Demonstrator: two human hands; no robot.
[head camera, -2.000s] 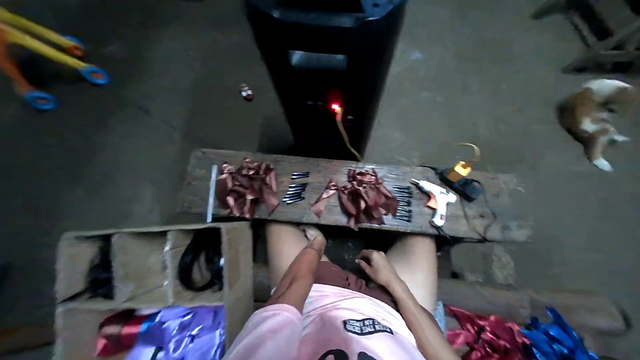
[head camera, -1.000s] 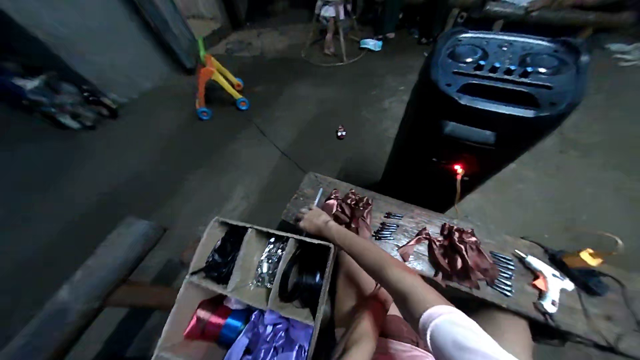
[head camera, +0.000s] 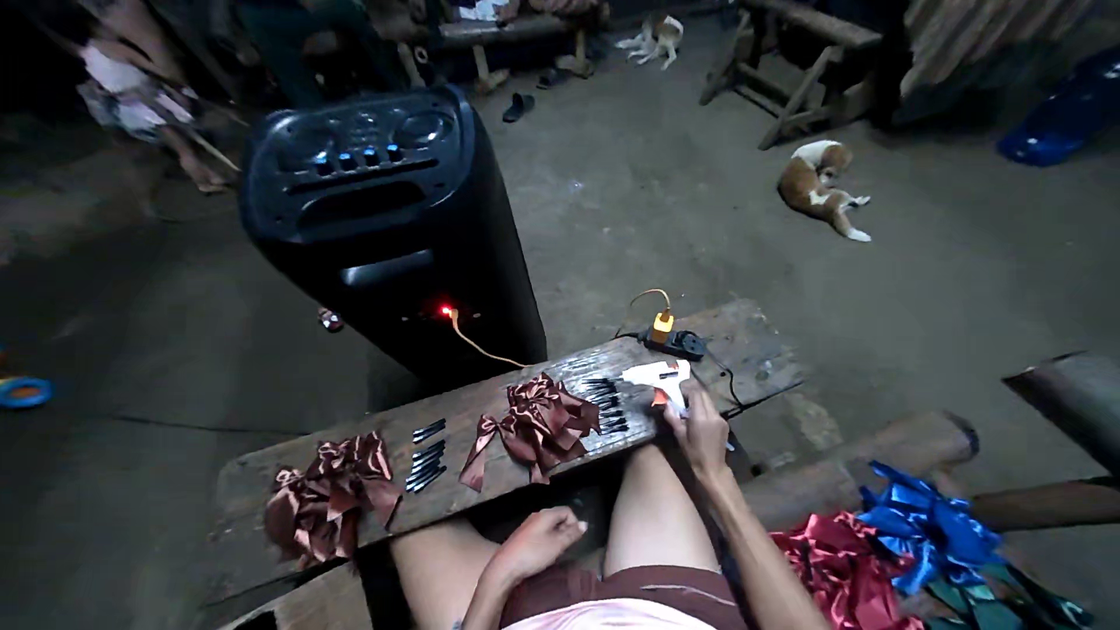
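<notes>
My right hand (head camera: 702, 429) is closed around the handle of a white hot glue gun (head camera: 656, 374) at the bench's right part. A small pale thing shows beside that hand, too unclear to name. My left hand (head camera: 544, 535) is over my lap with curled fingers; whether it holds anything is hidden. Brown satin ribbon bows lie in two piles, one (head camera: 542, 420) near the middle and one (head camera: 337, 494) at the left. Black hair clips, apparently metal, lie in rows between the piles (head camera: 426, 464) and beside the glue gun (head camera: 608, 404).
The wooden bench (head camera: 472, 503) spans my knees. A power strip (head camera: 682, 344) with a yellow plug (head camera: 662, 327) sits behind the glue gun. A tall black speaker (head camera: 394, 236) stands beyond. Red (head camera: 840, 569) and blue ribbon bows (head camera: 932, 525) lie at lower right. A dog (head camera: 818, 188) lies on the floor.
One second ago a hand reached to a pale stick at the bench's left end; that stick is not seen there now. My right hand has taken hold of the glue gun. The view has swung right.
</notes>
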